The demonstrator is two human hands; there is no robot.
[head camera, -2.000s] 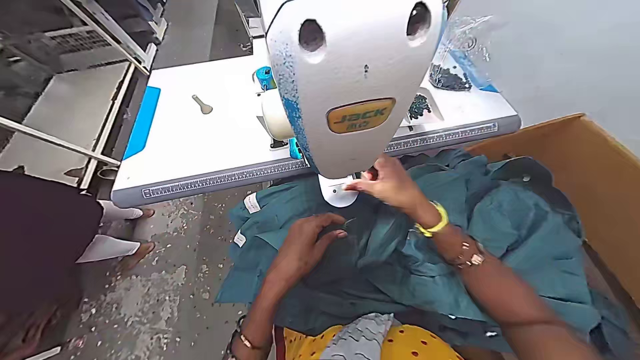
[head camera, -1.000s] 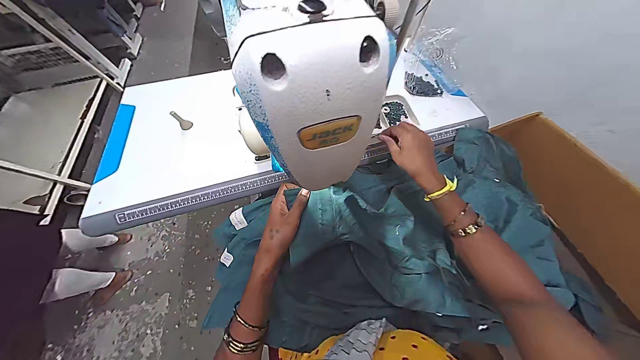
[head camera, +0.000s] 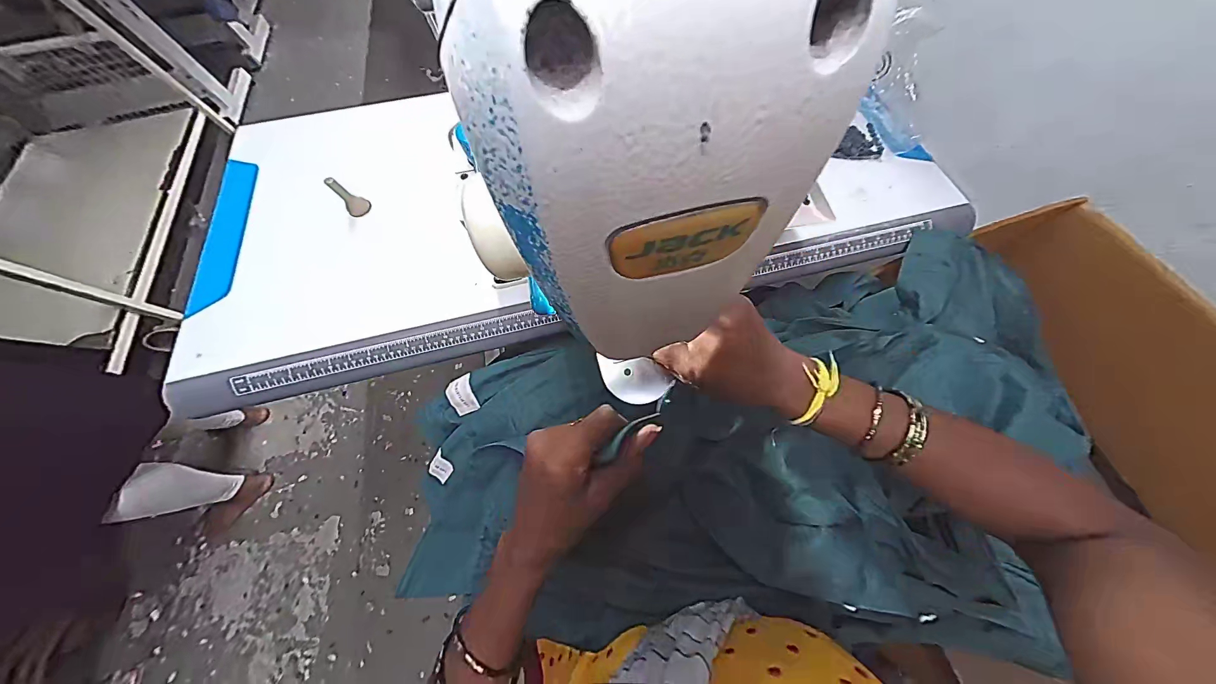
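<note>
A white Jack sewing machine head (head camera: 665,180) fills the upper middle of the view, above a rounded white plate (head camera: 635,378). My left hand (head camera: 579,465) pinches a folded edge of dark teal fabric (head camera: 807,494) just in front of that plate. At the plate's right side is my right hand (head camera: 731,356), its fingers closed under the machine head; what lies between the fingertips is hidden. The teal garments drape over my lap, and two white labels (head camera: 463,394) show on their left part.
The white machine table (head camera: 361,275) has a ruler edge and bears a small spoon-shaped tool (head camera: 349,198). Dark buttons (head camera: 859,142) and clear plastic lie behind at the right. A cardboard box (head camera: 1130,351) stands right. At left are a metal rack (head camera: 142,237) and a person's legs (head camera: 180,491).
My right hand has come from the small parts at the table's right side back to the plate under the machine head. My left hand now holds the fabric edge lower, nearer my lap.
</note>
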